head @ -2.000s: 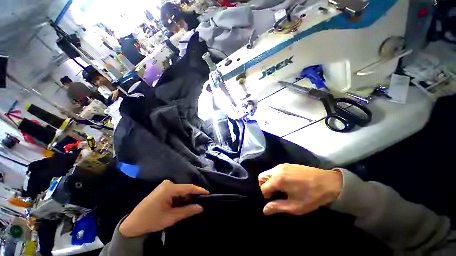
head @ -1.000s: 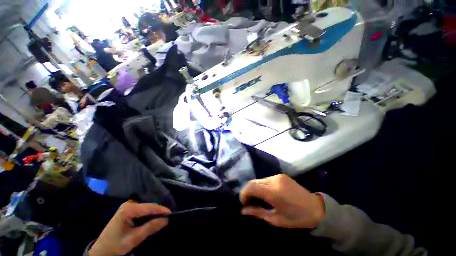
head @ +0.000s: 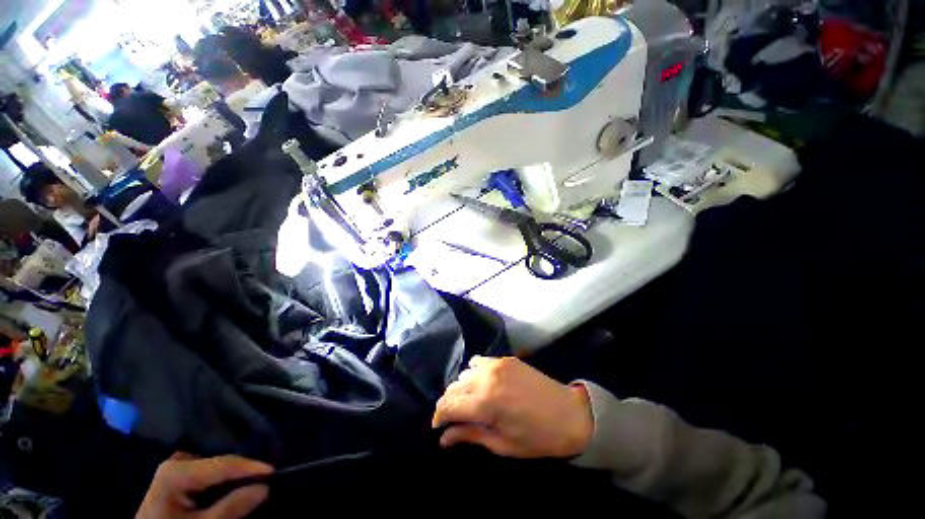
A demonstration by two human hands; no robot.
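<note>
The dark garment (head: 203, 395) lies heaped from the needle area down into the black lower picture. A shinier, wrinkled grey part of it, perhaps lining (head: 421, 314), lies under the lit left end of the white sewing machine (head: 487, 142). My left hand (head: 208, 489), cut off by the bottom edge, pinches one end of a narrow dark fabric edge. My right hand (head: 512, 408) is closed on the dark cloth farther right, its fingertips together. The edge runs between the two hands, in front of the machine table. The cloth under the right fingers is too dark to tell apart.
Black-handled shears (head: 553, 246) lie on the white machine table (head: 527, 314), with a thin silver tool (head: 477, 250) to their left. A blue object (head: 504, 187) and a white card (head: 636, 202) are behind them. Grey fabric (head: 375, 81) is heaped behind the machine. Other people sit upper left.
The view has turned right, so the machine and garment appear farther left. Both hands also appear farther left and keep their pinch on the cloth; the left one is now lower, at the bottom edge.
</note>
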